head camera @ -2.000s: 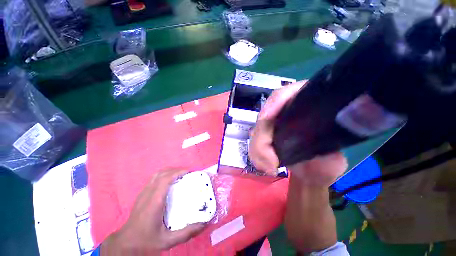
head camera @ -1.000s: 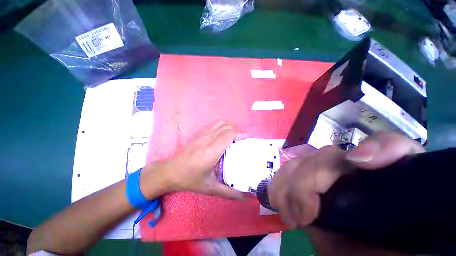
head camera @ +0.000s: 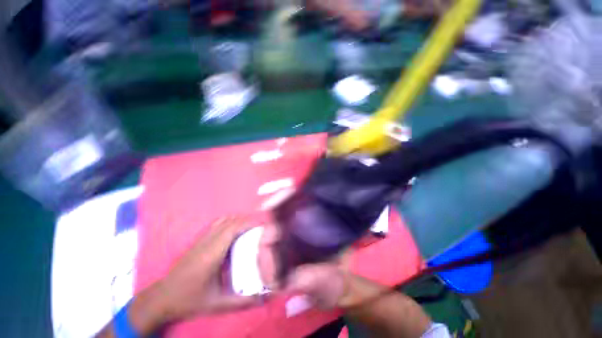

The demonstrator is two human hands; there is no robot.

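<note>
My left hand, with a blue band at the wrist, holds the white device housing on the red mat. My right hand grips the black electric screwdriver, upright over the right side of the housing. A yellow piece and a black cable are at the driver's rear. The bit tip and the housing's right part are hidden by the right hand and driver. The screw feeder is mostly hidden behind the driver. The frame is blurred.
A white sheet lies left of the mat, with a labelled plastic bag behind it. Bagged white pieces are spaced along the green bench. A blue round object and a brown carton are at the lower right.
The view has swung, so the far bench shows again. The driver, earlier low with its body pointing right, now stands more upright over the housing. The left hand still holds the housing.
</note>
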